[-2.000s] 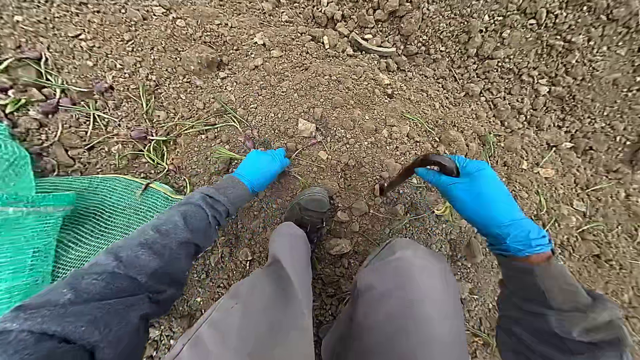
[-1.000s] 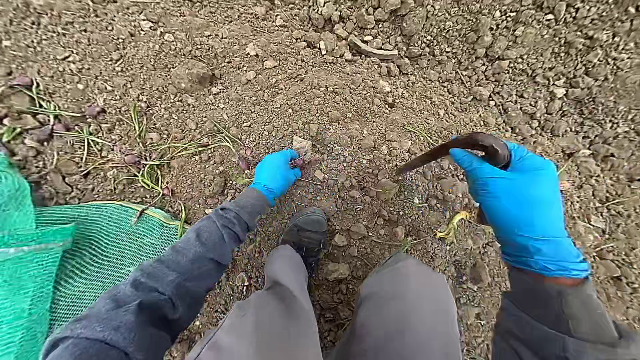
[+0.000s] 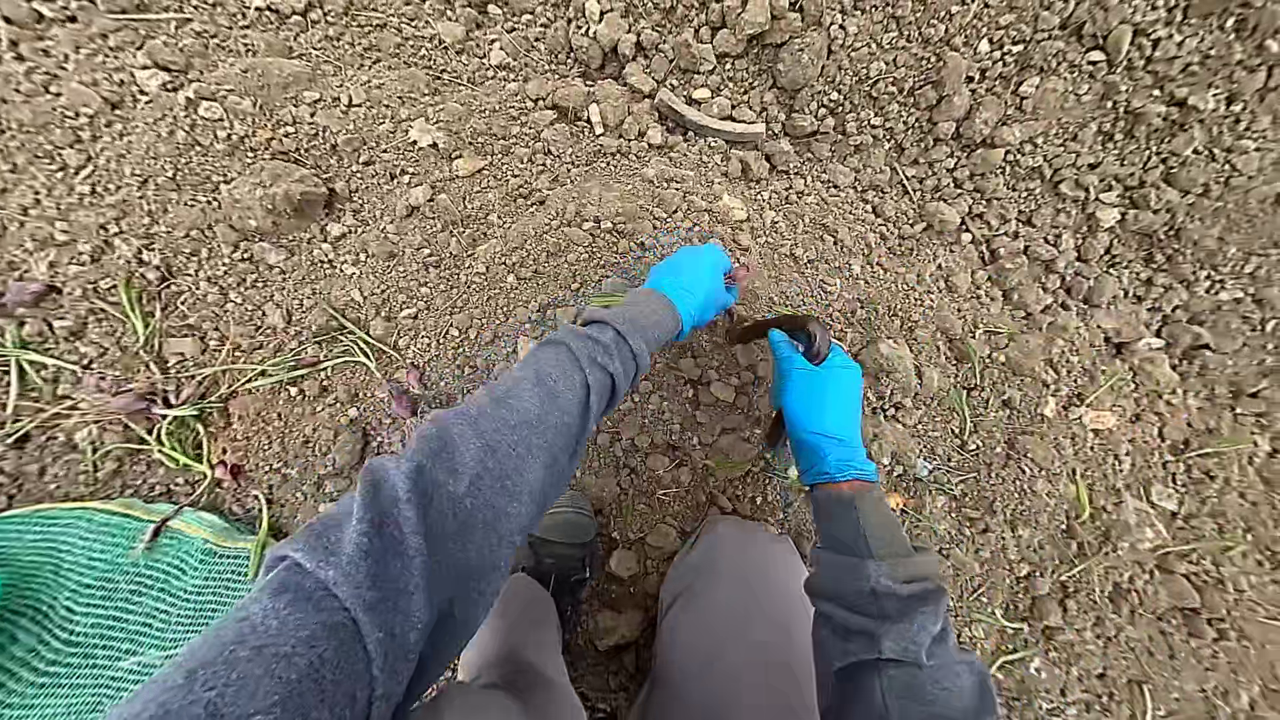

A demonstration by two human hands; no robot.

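Both my hands wear blue gloves. My left hand is closed on a small reddish-purple onion bulb, which pokes out at the fingertips above the soil; green leaves show behind the wrist. Just to the right and lower, my right hand grips a dark curved hand tool, perhaps a sickle, its tip pointing left beneath the left hand. Part of the tool is hidden by the fingers. Pulled purple onions with green tops lie on the ground at the left.
A green mesh bag lies at the lower left. Dry, cloddy soil with small stones surrounds the hands. A curved pale piece rests at the top. My dark shoe is on the soil below the hands.
My left hand has moved right and forward, away from the mesh bag side. My right hand has come left with the curved tool, so both hands are now close together.
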